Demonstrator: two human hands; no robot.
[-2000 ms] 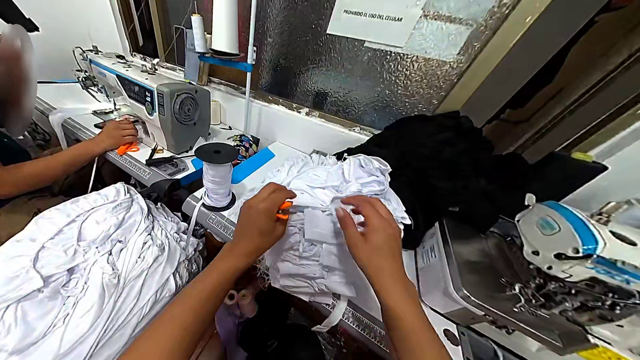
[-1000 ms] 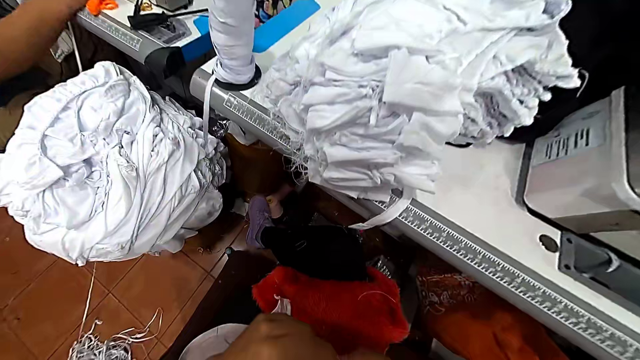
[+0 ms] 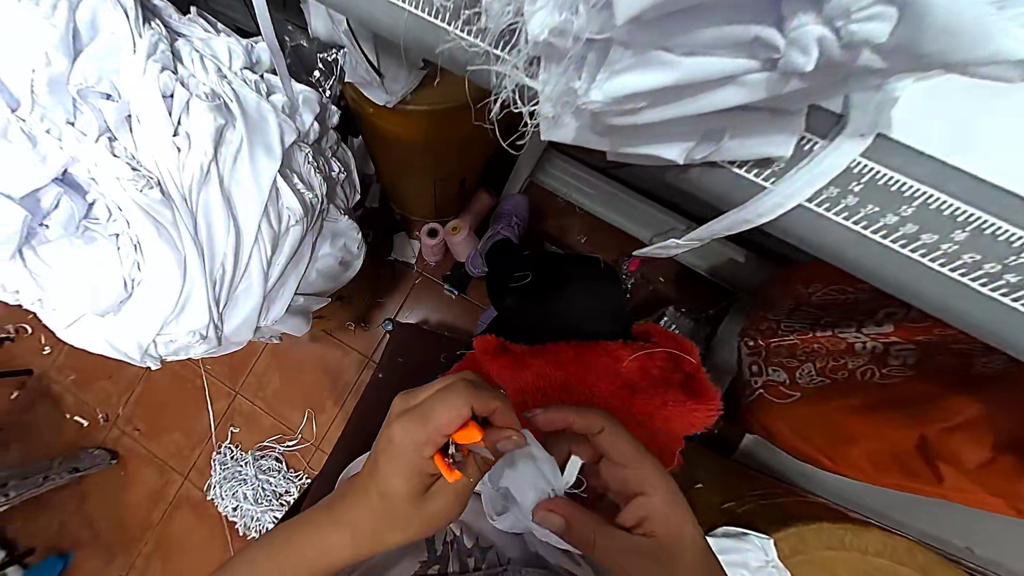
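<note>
My left hand [image 3: 428, 456] holds small orange-handled thread snips [image 3: 458, 452] in its palm, while its thumb and finger pinch the edge of a white fabric piece [image 3: 520, 484]. On the other side my right hand [image 3: 616, 480] grips the same piece, with a short white strip and loose threads standing out beside its fingers. Both hands are low over the lap, in front of a red furry cloth [image 3: 592, 384]. Above them, a stack of white fabric pieces [image 3: 680, 80] lies at the table edge, with a white strip [image 3: 768, 208] hanging down.
A large heap of white fabric [image 3: 176, 184] is at the left. A bundle of white threads [image 3: 256, 484] lies on the tiled floor. Pink thread cones [image 3: 433, 242] stand near a purple shoe [image 3: 500, 232]. The table edge bears a ruler [image 3: 920, 216]; an orange bag [image 3: 872, 384] is below.
Both hands were at the white stack on the table two seconds ago; now they are over the lap with a white piece between them. The view has tilted well down.
</note>
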